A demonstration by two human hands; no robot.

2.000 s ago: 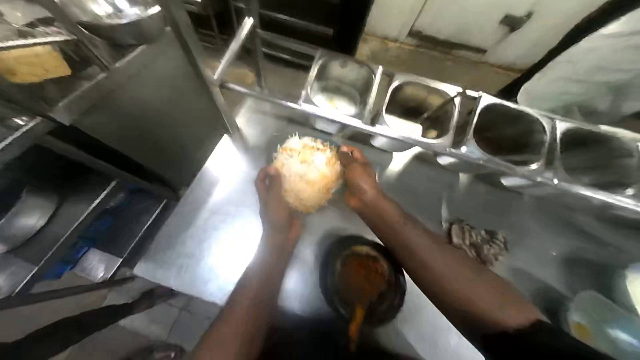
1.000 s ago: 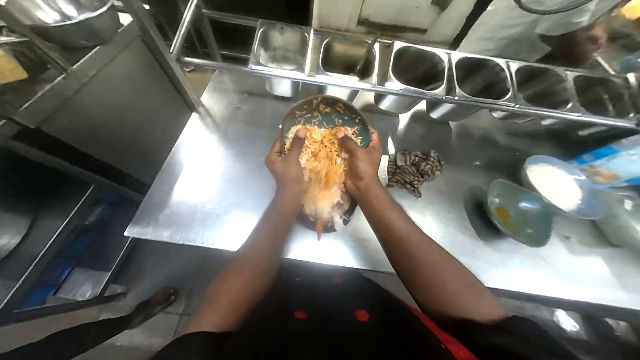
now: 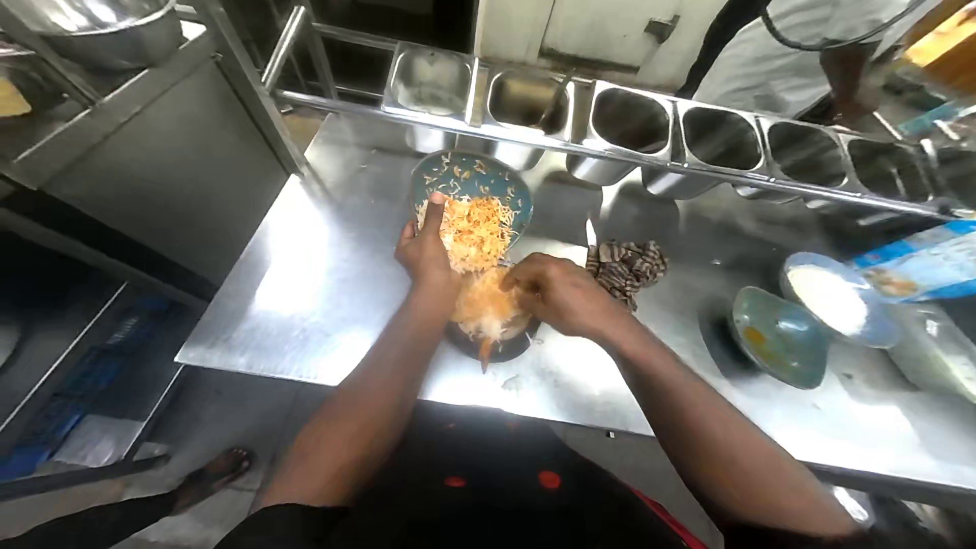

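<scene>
My left hand (image 3: 427, 248) grips a teal bowl (image 3: 503, 183) at its near left side, thumb over the rim; the bowl is tilted toward a dark pan (image 3: 507, 349) below it. Orange and white cooked rice (image 3: 474, 229) lies in the bowl and spills over its lower edge. More rice (image 3: 488, 301) is heaped on the pan, blurred. My right hand (image 3: 553, 286) is at the right side of that heap, fingers bent down against the rice; whether it holds anything cannot be told. An orange-brown handle or strip (image 3: 485, 354) sticks out at the pan's near side.
A striped cloth (image 3: 625, 268) lies right of my hands. Farther right are a green bowl (image 3: 781, 335), a bowl of white food (image 3: 827, 299) and a blue packet (image 3: 930, 263). Several steel containers (image 3: 629, 118) hang in a rail behind. A person in white (image 3: 770, 76) stands beyond it.
Two seconds ago both hands held the rice-filled bowl beside the pan. One second ago both were at the tilted bowl over the pan; now my right hand is off the bowl, at the lower rice.
</scene>
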